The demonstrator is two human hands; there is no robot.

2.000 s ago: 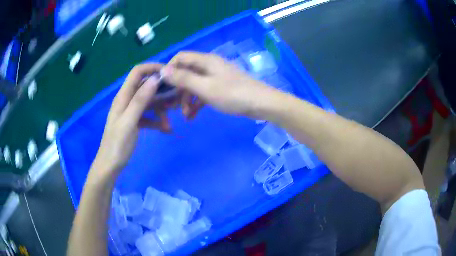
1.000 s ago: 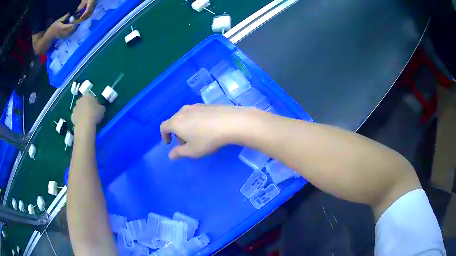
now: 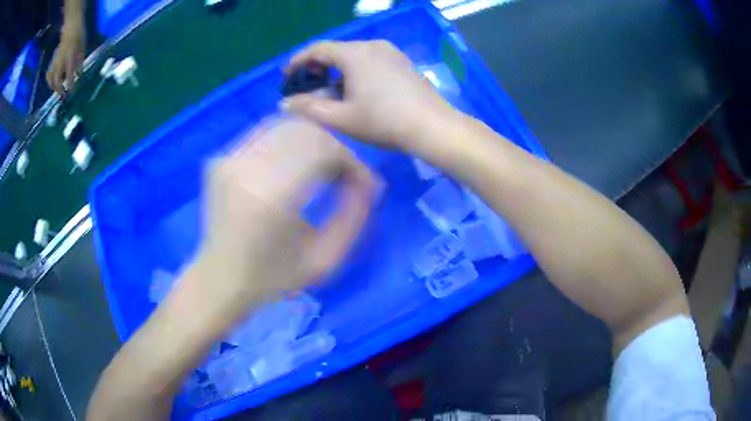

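My right hand (image 3: 370,90) holds a small unit (image 3: 311,80) by its sides over the far part of the blue bin (image 3: 527,148); a black face of it shows between thumb and fingers. My left hand (image 3: 284,205) is blurred above the middle of the bin, fingers curled; whether it holds anything is unclear. Clear plastic covers (image 3: 272,345) lie in a pile at the bin's near left. More clear covers (image 3: 449,205) lie along the bin's right side, partly hidden under my right arm.
A green belt (image 3: 189,62) runs beyond the bin with several white units (image 3: 82,154) on it. Another person's hand (image 3: 67,62) is over the belt at upper left. A pale rail (image 3: 62,238) borders the belt. A dark work surface (image 3: 609,90) lies at right.
My left hand has come back from the belt to above the bin. My right hand, empty a second ago, now holds a unit. Another person's hand reaches over the belt.
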